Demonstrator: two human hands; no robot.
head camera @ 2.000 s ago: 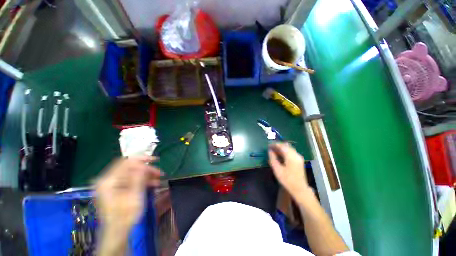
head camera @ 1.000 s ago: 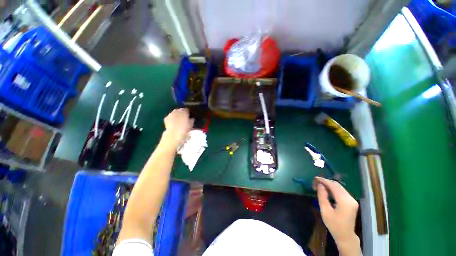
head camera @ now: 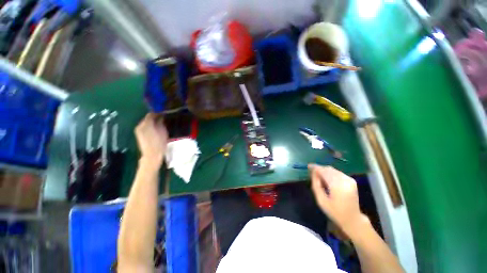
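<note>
A lock housing (head camera: pixel 258 145) lies open side up on the green bench, a pale strip (head camera: pixel 249 105) sticking out of its far end. My left hand (head camera: pixel 151 137) is at the left edge of the dark-red tray (head camera: pixel 193 129), fingertips down and blurred; whether it holds anything is hidden. My right hand (head camera: pixel 335 194) is over the bench's front edge at right, fingers curled, close to the blue-handled cutters (head camera: pixel 323 143); I cannot tell if it touches them. A crumpled white rag (head camera: pixel 182 158) lies just right of my left hand. Black and yellow pliers (head camera: pixel 226 149) lie between rag and housing.
More housings (head camera: pixel 95 173) with pale strips stand at left. A blue bin (head camera: pixel 96 234) is below them. Behind are a blue box (head camera: pixel 156 88), divided brown tray (head camera: pixel 216 96), red bowl (head camera: pixel 240 45) and grease tub (head camera: pixel 322 45). A yellow knife (head camera: pixel 332 107) lies near the white rail (head camera: pixel 375 154).
My left hand has moved from the lower left past the rag to the tray's left edge. My right hand stays near the cutters. The view has shifted; the housing lies as before.
</note>
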